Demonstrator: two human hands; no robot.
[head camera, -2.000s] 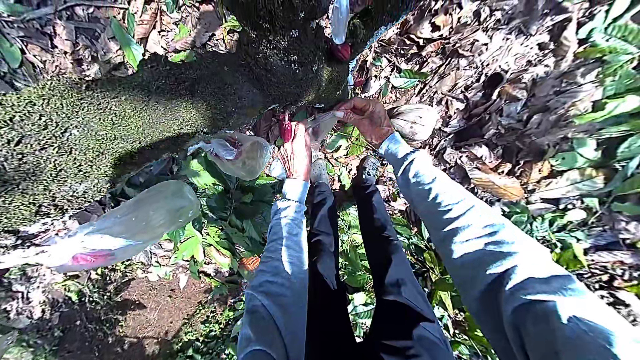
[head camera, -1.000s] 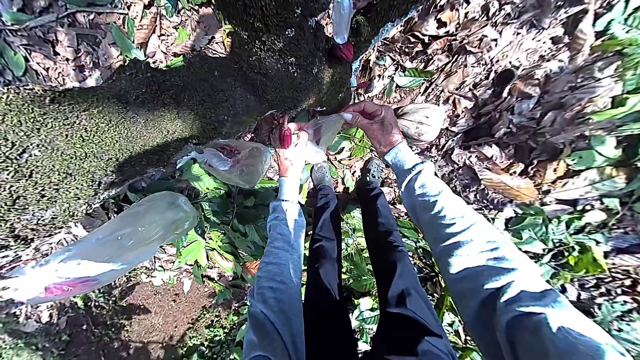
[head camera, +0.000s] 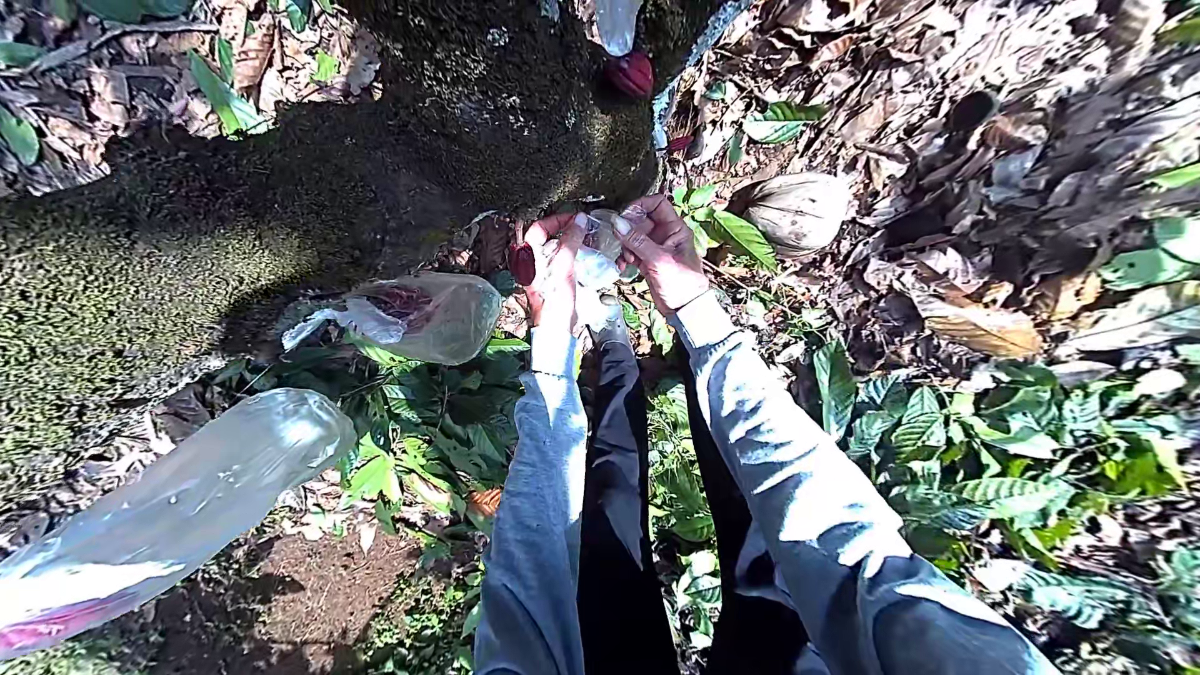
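My left hand (head camera: 555, 262) and my right hand (head camera: 664, 248) pinch the rim of a thin clear plastic bag (head camera: 598, 262) between them, just below the mossy trunk. A small red cacao pod (head camera: 521, 263) shows against the left hand's outer side; whether the fingers hold it is unclear. To the left, a bagged cacao pod (head camera: 403, 309) hangs beside the trunk in a clear plastic sleeve. Another long clear bag (head camera: 187, 506) with something pink-red inside is nearer, at the lower left. A dark red pod (head camera: 630, 74) pokes from a bag (head camera: 617, 23) on the trunk at the top.
A thick mossy cacao trunk (head camera: 169, 234) runs from the left edge to the top middle. A pale dried husk (head camera: 799, 212) lies on leaf litter to the right of my hands. Green leafy plants (head camera: 1003, 459) grow at the lower right, and bare soil (head camera: 323, 586) shows at the lower left.
The bag between my hands has been spread and its rim now looks rounder. My hands stay close together at the trunk.
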